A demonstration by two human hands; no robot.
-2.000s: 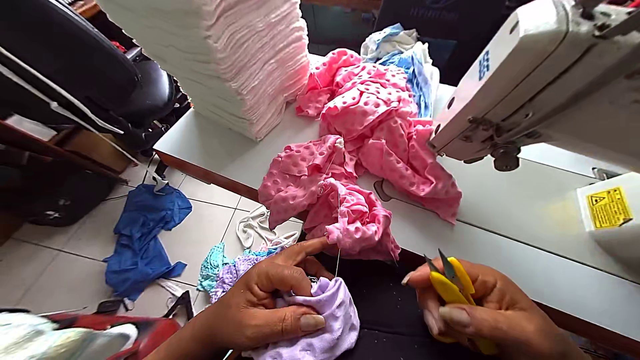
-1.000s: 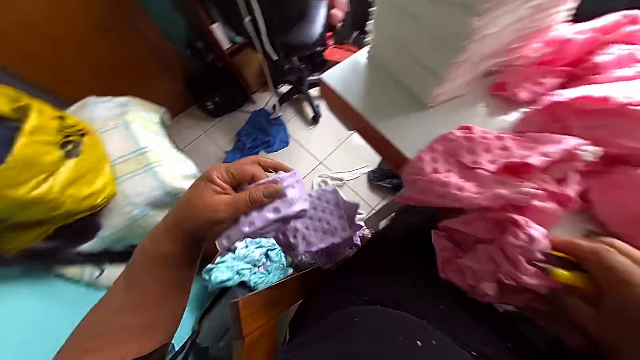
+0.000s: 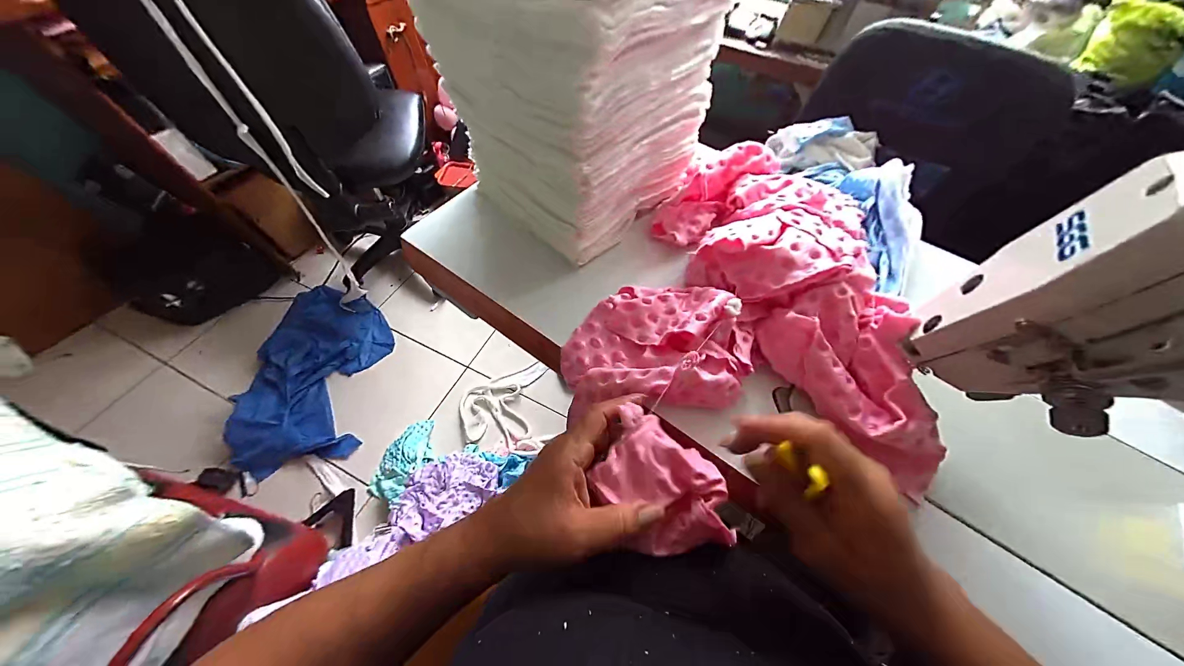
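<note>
My left hand (image 3: pixel 578 495) grips a small bunched pink dotted fabric piece (image 3: pixel 661 481) over my lap. A thin thread runs from it up to another pink dotted piece (image 3: pixel 657 342) at the table's edge. My right hand (image 3: pixel 832 499) is just right of the held piece, closed around yellow-handled thread snips (image 3: pixel 800 467); their blades are hidden or blurred. More pink dotted fabric (image 3: pixel 786 231) lies heaped on the table behind. Lilac fabric (image 3: pixel 444 495) and turquoise fabric (image 3: pixel 404 458) lie in a pile beyond my left forearm.
A tall stack of white folded cloth (image 3: pixel 573 120) stands on the white table (image 3: pixel 499 250). The sewing machine head (image 3: pixel 1064 287) overhangs the right side. Blue cloth (image 3: pixel 310 379) and white strips (image 3: pixel 499 402) lie on the tiled floor, near a black office chair (image 3: pixel 388 139).
The lilac piece in my left hand has been let go to the left, and that hand now holds a pink piece. The snips stay in my right hand. The view swung left and back.
</note>
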